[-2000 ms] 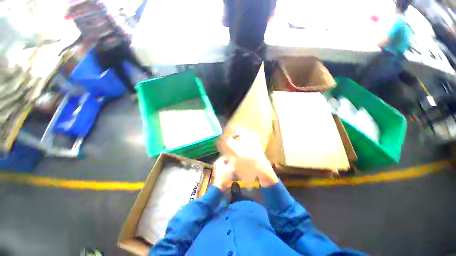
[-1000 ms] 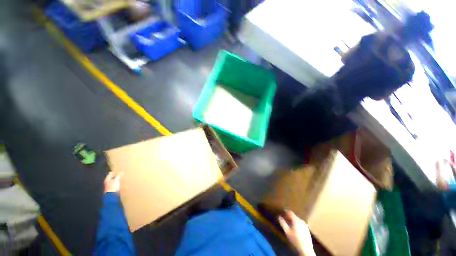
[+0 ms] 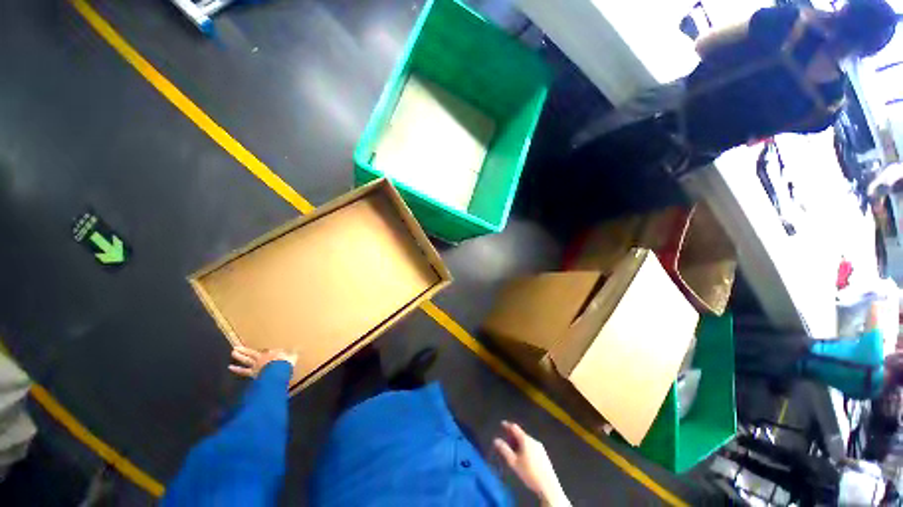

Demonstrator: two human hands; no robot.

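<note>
A brown shipping carton [image 3: 198,287] stands open in front of me, tilted in the view. A flat cardboard sheet [image 3: 322,282] lies inside it and covers what is below. My left hand [image 3: 261,361] rests at the carton's near left corner, fingers spread over the sheet and rim; it grips nothing that I can see. My right hand [image 3: 522,454] is empty, fingers apart, low in the view and away from the carton.
A green tote [image 3: 523,149] with a pale flat piece inside stands beyond the carton. At right are a carton with raised flaps [image 3: 634,347], another green tote [image 3: 705,416] and an open brown box [image 3: 705,262]. People stand by the white table [image 3: 733,208]. Yellow lines cross the floor.
The cardboard sheet has gone down into the carton, its rim now showing around it. My left hand has moved right onto the corner. My right hand has come away from the flapped carton.
</note>
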